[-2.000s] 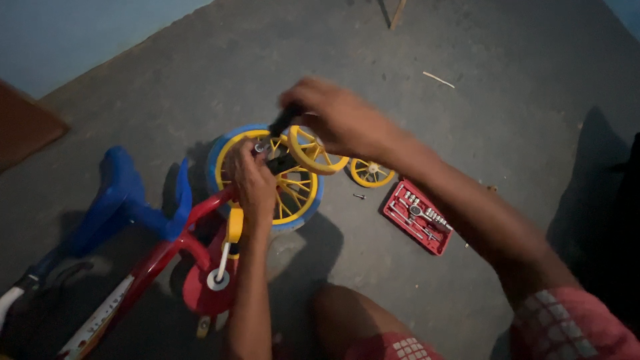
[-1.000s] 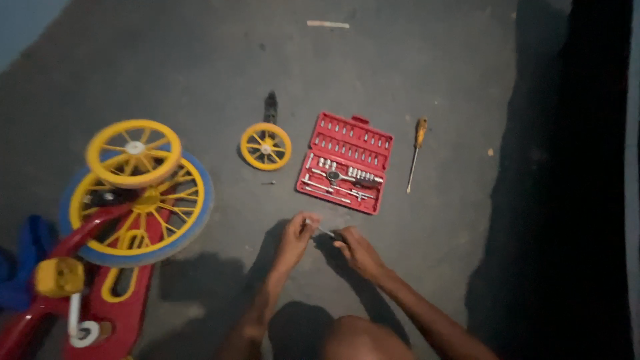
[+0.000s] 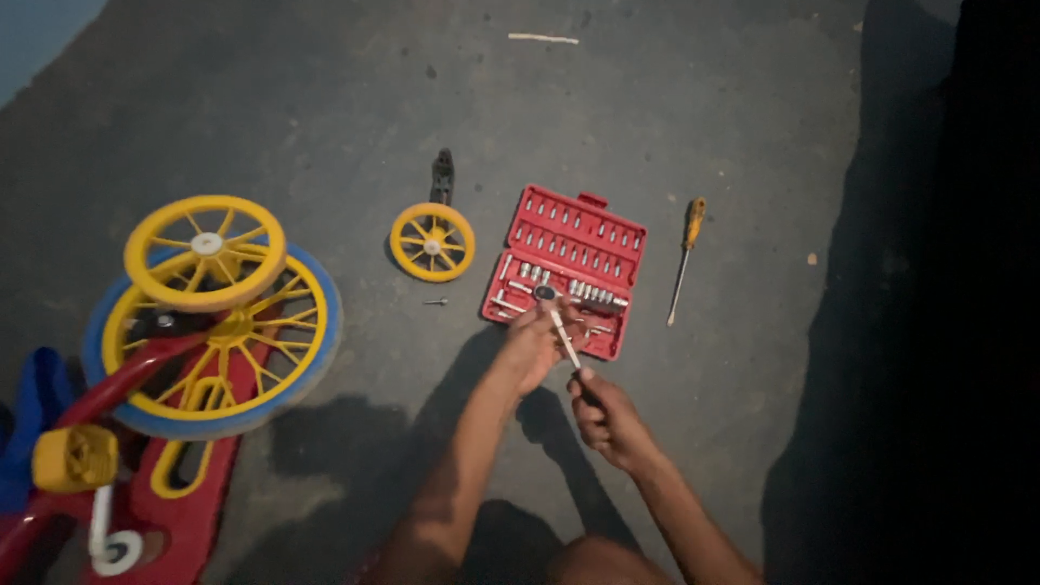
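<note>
My right hand (image 3: 605, 414) is closed around the dark handle of a ratchet wrench (image 3: 566, 337), whose round head points up and away over the tool case. My left hand (image 3: 532, 345) is at the near edge of the red socket set case (image 3: 581, 258), beside the wrench's shaft near its head; whether its fingers grip the wrench is unclear. The case lies unfolded on the floor, with rows of bits in the far half and sockets in the near half.
A small yellow training wheel (image 3: 432, 242) with a black bracket and a bolt (image 3: 436, 302) lie left of the case, a screwdriver (image 3: 686, 260) right of it. The red child's bicycle (image 3: 150, 374) lies at left, its blue-tyred wheel (image 3: 329, 349) under another yellow wheel (image 3: 207, 252).
My hands have left the bicycle's wheel, where they were two seconds ago. One second ago they held a small tool before the case; now the ratchet wrench is in my right hand. The view has shifted right.
</note>
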